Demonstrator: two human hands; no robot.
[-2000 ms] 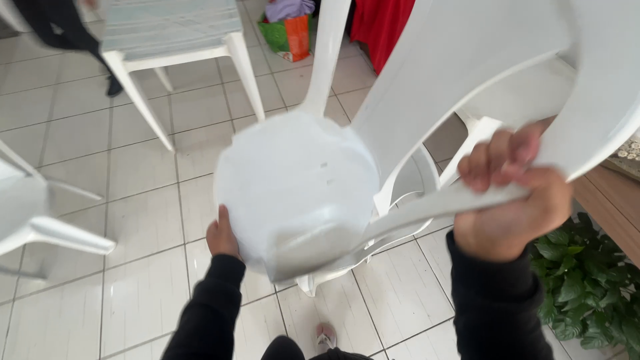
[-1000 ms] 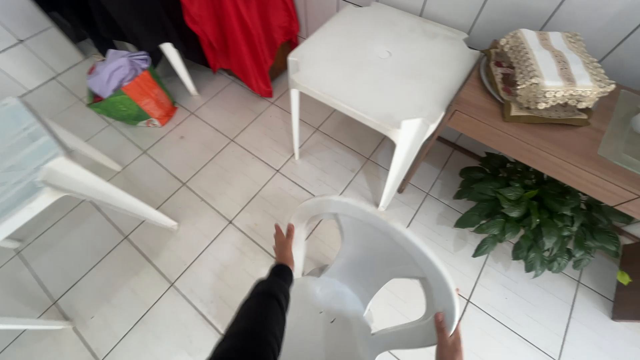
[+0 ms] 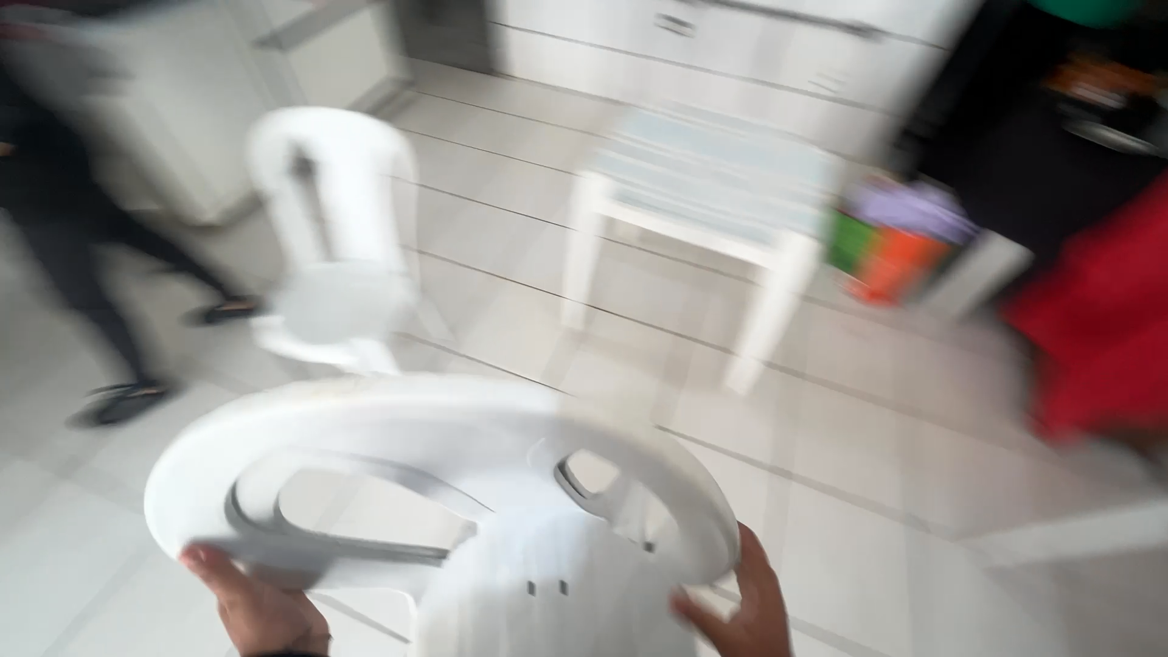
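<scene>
Close below me is a white plastic chair (image 3: 438, 429), its rounded backrest spanning the lower part of the view and its seat cut off by the bottom edge. My left hand (image 3: 260, 602) grips the left side of the backrest, fingers partly behind the rim. On the right side of the same backrest, my right hand (image 3: 753, 602) holds the edge between thumb and fingers. The chair's legs are mostly hidden. The view is blurred.
A second white plastic chair (image 3: 338, 301) stands ahead on the left, near a person in dark trousers (image 3: 82, 219). A white table (image 3: 721, 173) is ahead, with a green and orange bag (image 3: 890, 255) beside it. Red cloth (image 3: 1104, 319) hangs at right over the tiled floor (image 3: 511, 319).
The view has swung far to the left, bringing the second chair and the person into sight. My left hand, apart and raised beside the backrest one second ago, now grips it.
</scene>
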